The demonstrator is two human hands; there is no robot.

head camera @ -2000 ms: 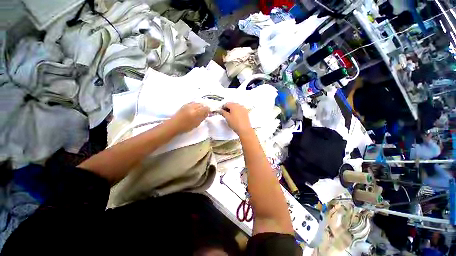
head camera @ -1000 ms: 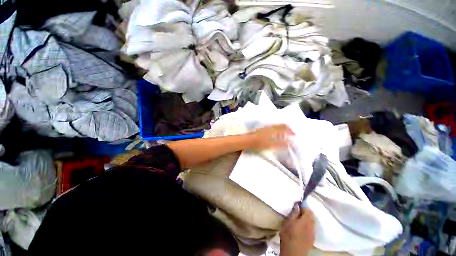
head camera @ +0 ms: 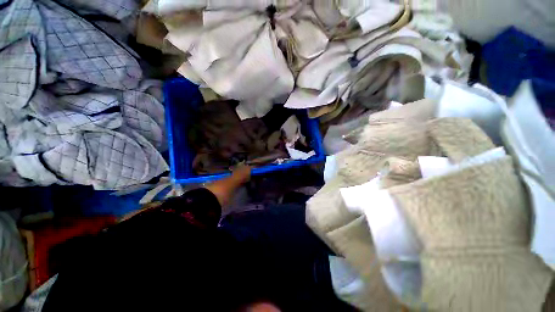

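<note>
My left hand [head camera: 239, 175] is at the near rim of the blue crate [head camera: 243, 175], its fingers small and blurred against the brown cloth [head camera: 228, 137] inside. I cannot tell whether it holds anything. My right hand is not in view. Beige nubby fabric panels [head camera: 465, 204] with white backing [head camera: 395, 228] lie in a loose, overlapping heap at the right. No hand shows on them.
Tied bundles of beige-white pieces [head camera: 249, 67] lie beyond the crate. Grey checked pieces [head camera: 100, 146] are piled at the left. A red-orange crate [head camera: 64, 234] is at the lower left. Another blue container [head camera: 514, 55] is at the upper right.
The view has swung left and closer to the crate. My left hand has left the white fabric for the crate rim. My right hand, which held a dark grey strip, is out of view.
</note>
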